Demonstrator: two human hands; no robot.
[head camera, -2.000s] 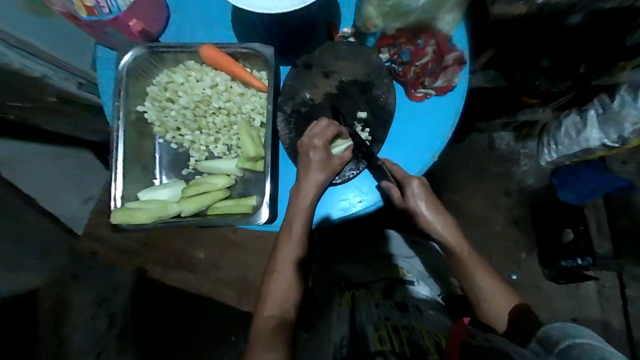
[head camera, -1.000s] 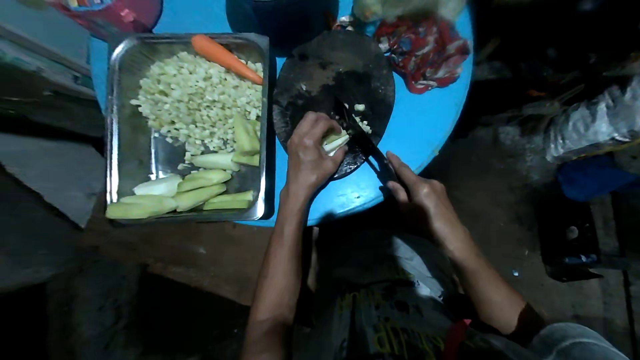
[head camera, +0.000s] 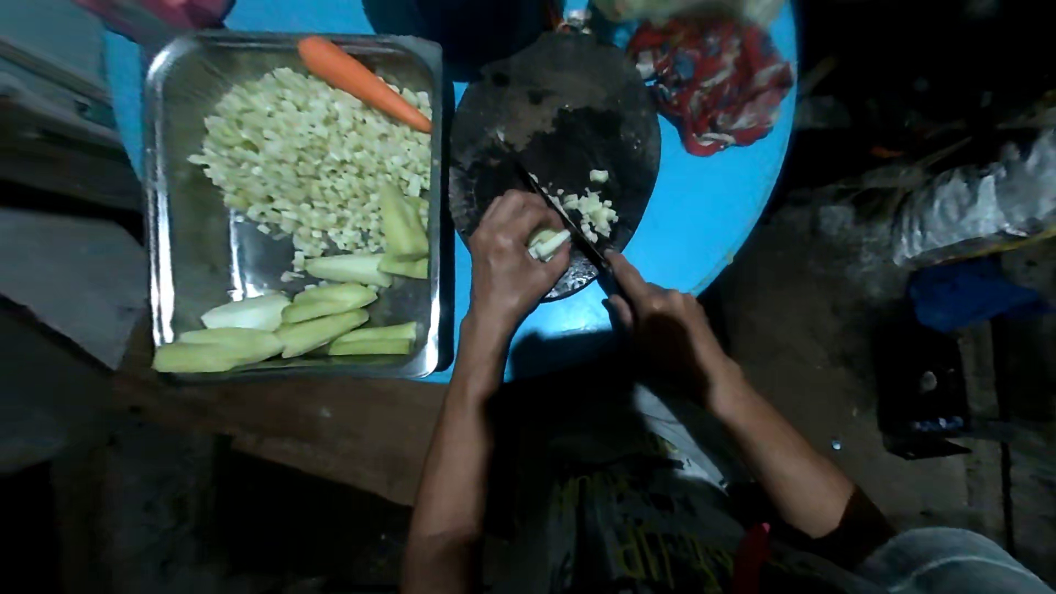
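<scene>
My left hand (head camera: 516, 252) holds pale green vegetable strips (head camera: 548, 244) at the lower part of a dark round chopping board (head camera: 561, 99). My right hand (head camera: 664, 322) is closed around the handle of a kitchen knife (head camera: 569, 221), whose dark blade lies slanted across the board just right of the strips. Small diced pieces (head camera: 592, 213) lie on the board, right of the blade. To the left, a rectangular metal tray (head camera: 190, 173) bears a heap of diced pale vegetable (head camera: 305, 157), several peeled pale green vegetable pieces (head camera: 247, 313) and a whole carrot (head camera: 363, 82) along its upper right.
The board and tray stand on a round blue table (head camera: 734, 206). A crumpled red patterned plastic bag or cloth (head camera: 718, 82) lies at the upper right. A dark container (head camera: 462, 33) stands behind the board, and a pink container (head camera: 177, 16) is at the upper left corner.
More diced pieces lie on the board beside the knife than two seconds ago. Both hands remain at the board, the left on the vegetable and the right on the knife.
</scene>
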